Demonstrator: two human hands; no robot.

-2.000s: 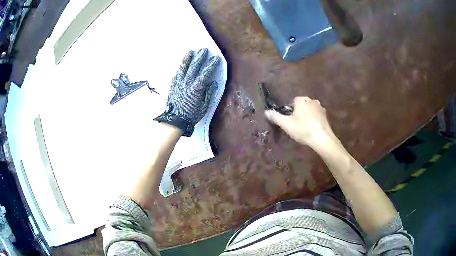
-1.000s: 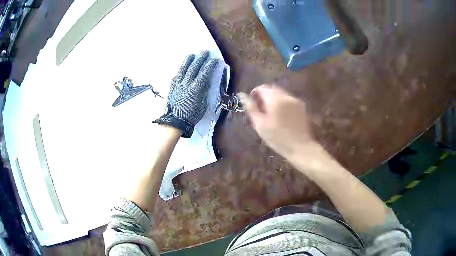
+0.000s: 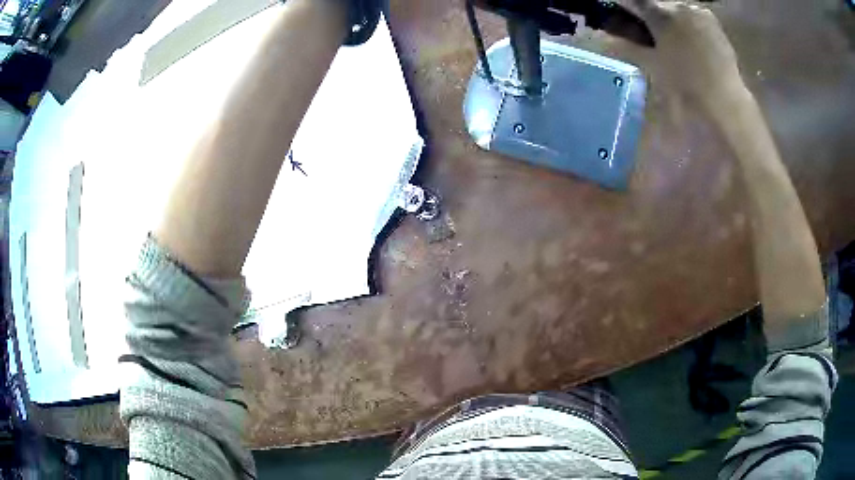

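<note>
The cutting machine's silvery-grey base plate (image 3: 572, 117) lies on the table at the upper middle, its upright (image 3: 528, 58) rising to dark parts cut off by the top edge. My right hand (image 3: 692, 36) is at the top edge beside these dark parts, partly cut off; its grip is unclear. My left hand is beyond the top edge; only its dark wrist strap (image 3: 362, 21) shows. The white marker paper (image 3: 328, 225) lies under my left forearm. A silver clamp (image 3: 411, 199) sits on its right edge. A small dark thin tail (image 3: 296, 165) shows mid-paper.
Long tan strips (image 3: 75, 262) lie on the paper at the left. A pale, shiny shape (image 3: 277, 328) is at the paper's lower edge, too blurred to name. The reddish-brown table (image 3: 525, 281) curves to its front edge, with green floor and yellow-black tape (image 3: 689, 455) beyond.
Both hands have moved up to the top edge. The clamp my right hand held near the paper's edge now sits there, released. The base plate shows more fully, turned and lower in view.
</note>
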